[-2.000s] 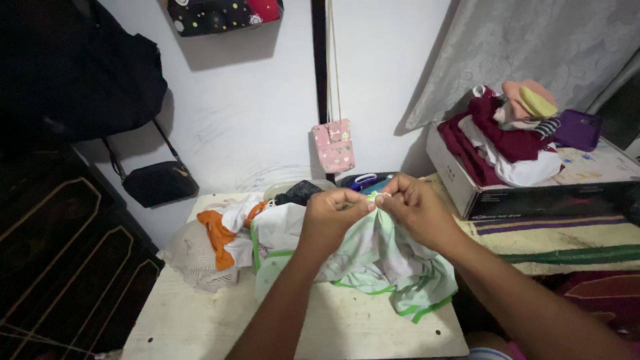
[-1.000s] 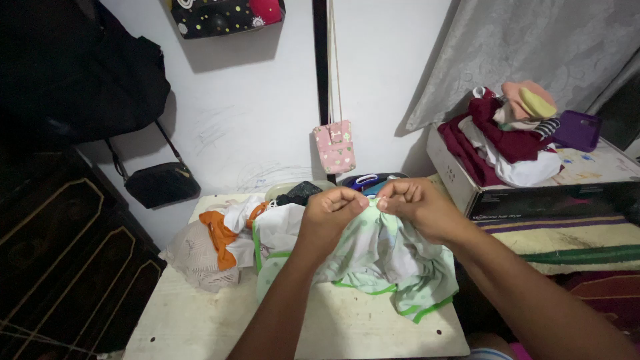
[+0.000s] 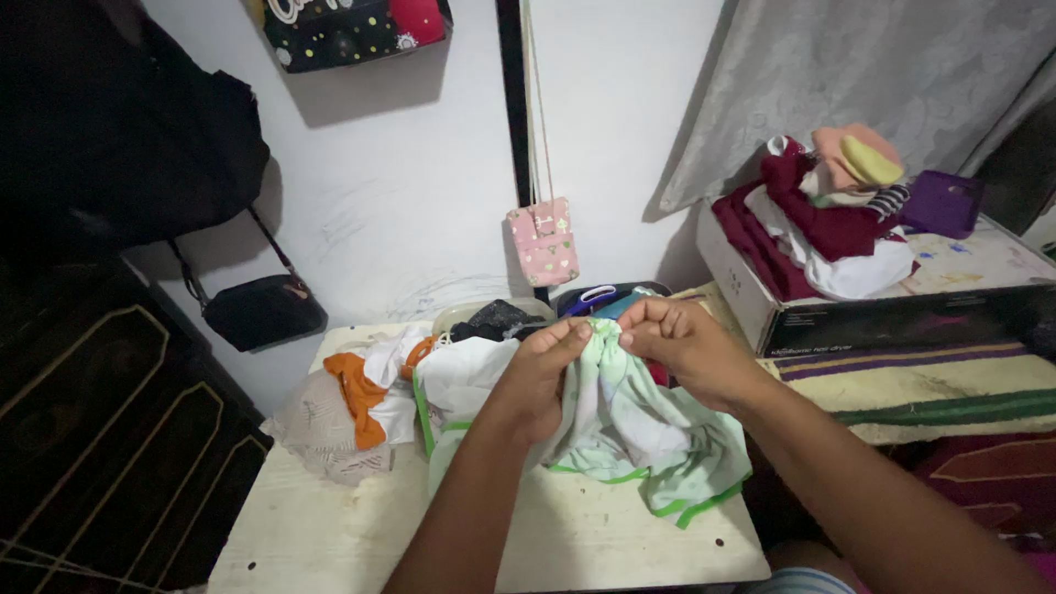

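Note:
A pale green and white cloth (image 3: 635, 421) with bright green edging hangs in folds onto a cream wooden table (image 3: 627, 536). My left hand (image 3: 544, 371) pinches its gathered top edge between thumb and forefinger. Just to the right, my right hand (image 3: 681, 346) pinches the same gathered edge. More white cloth with green edging (image 3: 466, 375) lies beside my left forearm. Farther left are an orange and white cloth (image 3: 359, 396) and a patterned beige cloth (image 3: 330, 429). Scissors with blue handles (image 3: 587, 301) lie in a dark container behind my hands.
A container with black fabric (image 3: 495, 320) stands at the table's back. On the right, a box (image 3: 747, 280) bears maroon and white clothes (image 3: 825, 223) and a purple tray-like item (image 3: 943, 202). A pink pouch (image 3: 544, 243) and a black bag (image 3: 264, 313) hang at the wall.
My hands stay at the cloth's top edge, which now shows tight gathers between my fingertips. The cloths and containers around them have not plainly moved.

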